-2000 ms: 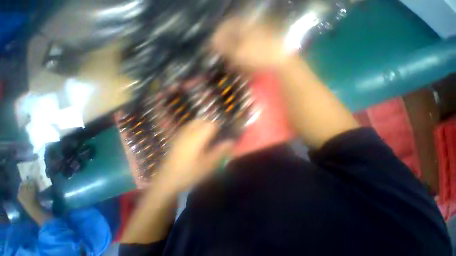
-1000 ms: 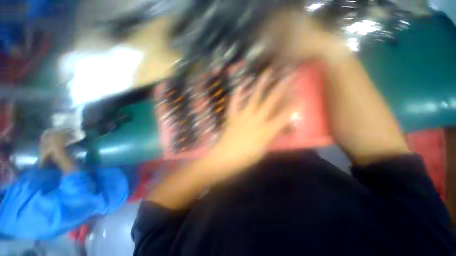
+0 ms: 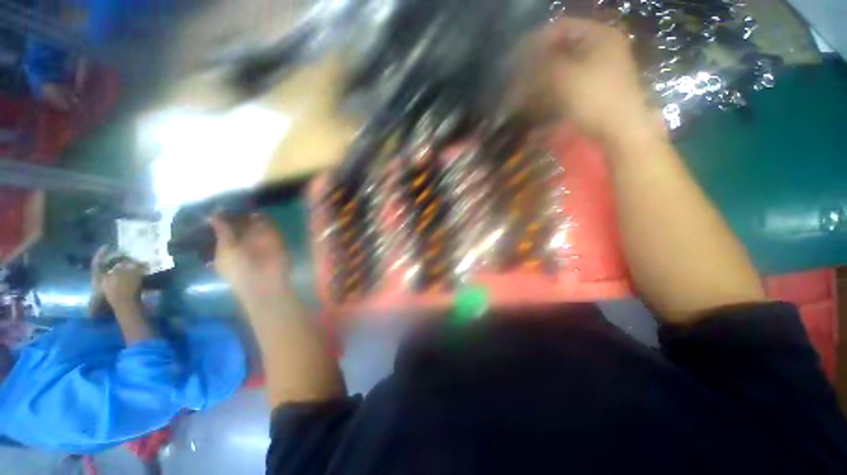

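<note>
The pink-red tray (image 3: 592, 223) lies directly before me. Dark motor armatures (image 3: 429, 218) with orange bands and silver ends stand in several rows in it; its right end is bare. A large blurred heap of dark parts (image 3: 418, 70) lies behind the tray. My right hand (image 3: 580, 79) is at the heap's right side, above the tray's far right corner, fingers bent and blurred; whether it holds a part cannot be told. My left hand (image 3: 253, 255) is left of the tray over the green bench, near small black pieces (image 3: 193, 237), fingers partly spread; its grip is unclear.
A second heap of shiny parts (image 3: 701, 74) lies right of my right hand. White paper (image 3: 214, 148) and cardboard (image 3: 311, 116) are at the back left. A person in blue (image 3: 121, 380) works at the left. A green spot (image 3: 468, 303) is at the tray's near edge.
My left hand has moved left, off the tray to the small black pieces. The orange-banded row at the tray's right, covered by that hand before, now shows. My right hand stays by the heap.
</note>
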